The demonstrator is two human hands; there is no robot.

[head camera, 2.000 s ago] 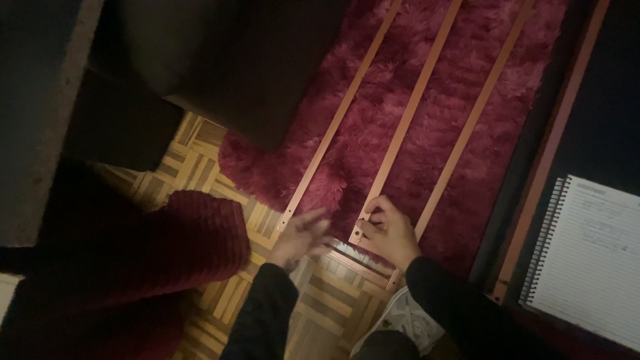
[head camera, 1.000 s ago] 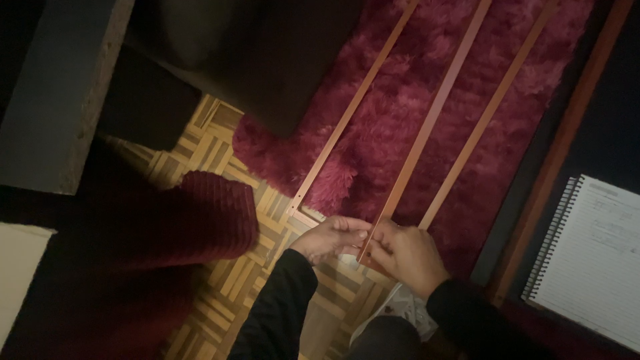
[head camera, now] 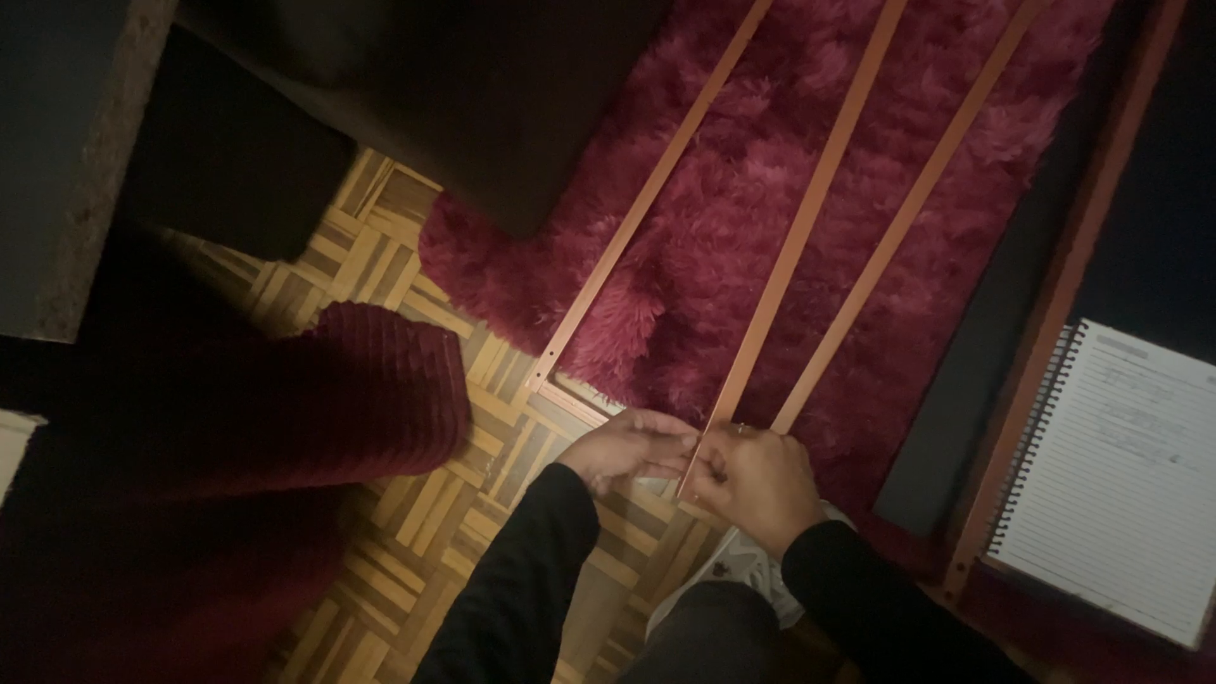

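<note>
My right hand grips the near end of a long flat copper-coloured bar, its thumb and fingers pinched at the edge. From the left, my left hand touches the same end with its fingertips; whether it grips is hard to see. A second such bar with small holes at its end meets a short crosspiece left of my hands. To the right a third bar runs down behind my right hand. The bars lie over a shaggy dark red rug. What is between my fingers is hidden.
A spiral notebook with handwriting lies at the right, beside a copper-coloured rail. Ribbed red fabric hangs at the left over the parquet floor. A shoe is just below my right hand. Dark furniture stands at upper left.
My hands were apart at the crosspiece two seconds ago; they have come together at the middle bar's near end. That bar now covers the spot between them.
</note>
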